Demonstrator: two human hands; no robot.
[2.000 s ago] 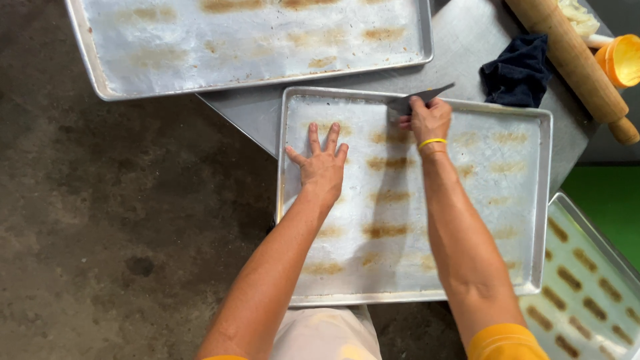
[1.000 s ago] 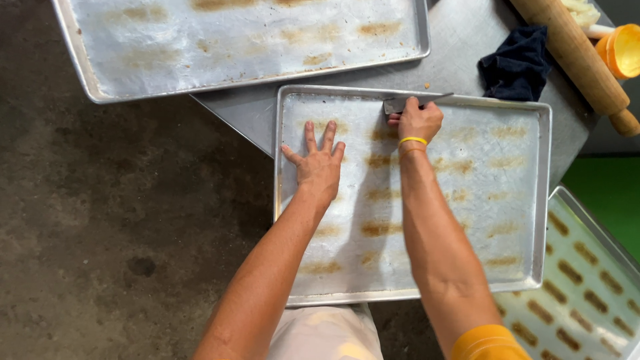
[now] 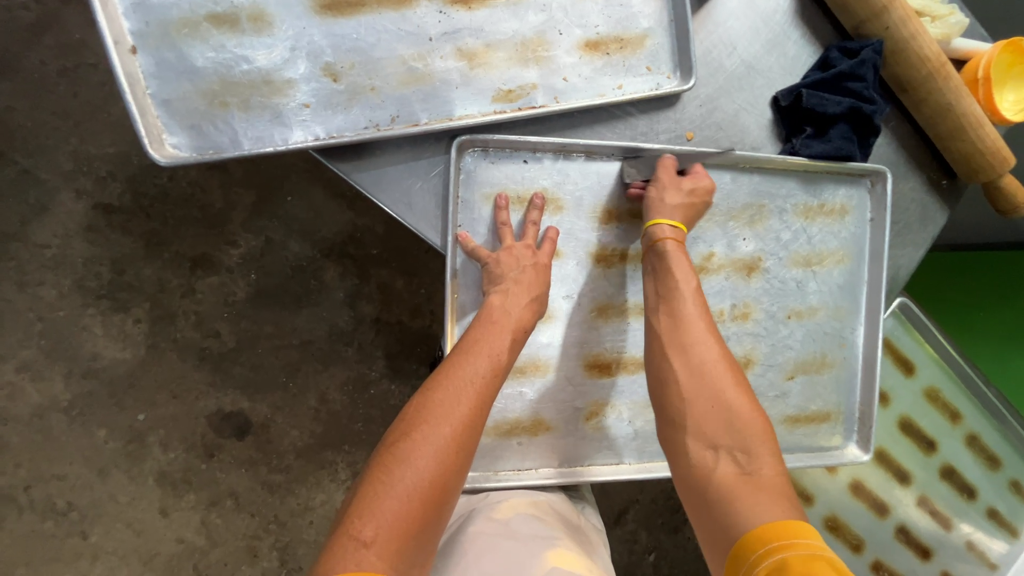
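A metal baking tray (image 3: pixel 808 344) with rows of brown baked-on marks lies in front of me, its far part over the metal table. My left hand (image 3: pixel 518 268) rests flat on the tray's left part, fingers spread, holding nothing. In my right hand (image 3: pixel 676 192) is a flat grey scraper (image 3: pixel 640 169), held against the inner side of the tray's far rim. My fingers hide part of the scraper. A yellow band circles my right wrist.
A second stained baking tray (image 3: pixel 416 80) overlaps the table (image 3: pixel 736 72) at the upper left. A dark cloth (image 3: pixel 836 100), a wooden rolling pin (image 3: pixel 928 88) and an orange container (image 3: pixel 1000 80) are at the upper right. Another marked tray (image 3: pixel 952 432) sits lower right.
My right hand has moved left along the far rim with the scraper in it. My left hand has stayed spread on the tray.
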